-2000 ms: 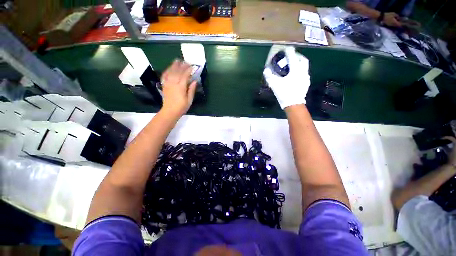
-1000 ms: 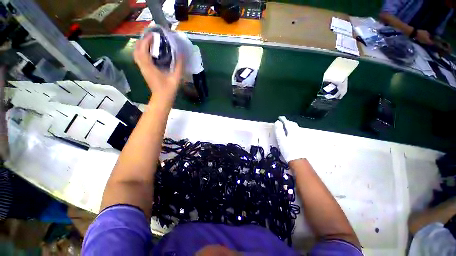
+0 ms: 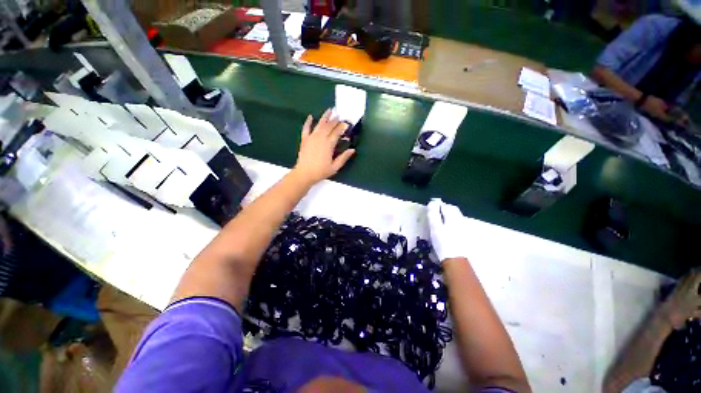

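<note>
My bare left hand [image 3: 321,150] is over the green conveyor belt, its fingers spread at an open retail box [image 3: 350,104] with a raised white flap; whether it touches the box I cannot tell. My white-gloved right hand [image 3: 447,229] rests at the bench edge beside the cable heap; whether it holds a cable is not clear. The heap of black USB cables [image 3: 350,288] lies in front of me. A second open box [image 3: 442,134] on the belt shows a dark round device [image 3: 430,140] with a white label. A third open box [image 3: 565,161] stands farther right.
A row of waiting boxes [image 3: 173,157] stands on the white bench at left. A plastic bag [image 3: 229,117] is by the metal post [image 3: 142,65]. A dark box [image 3: 609,222] is on the belt at right. One person sits opposite; another person's arm [image 3: 646,338] reaches in at lower right.
My left hand has let go of the bagged device and moved down and right to a box. The bagged device now sits by the post. My right hand stays near the heap.
</note>
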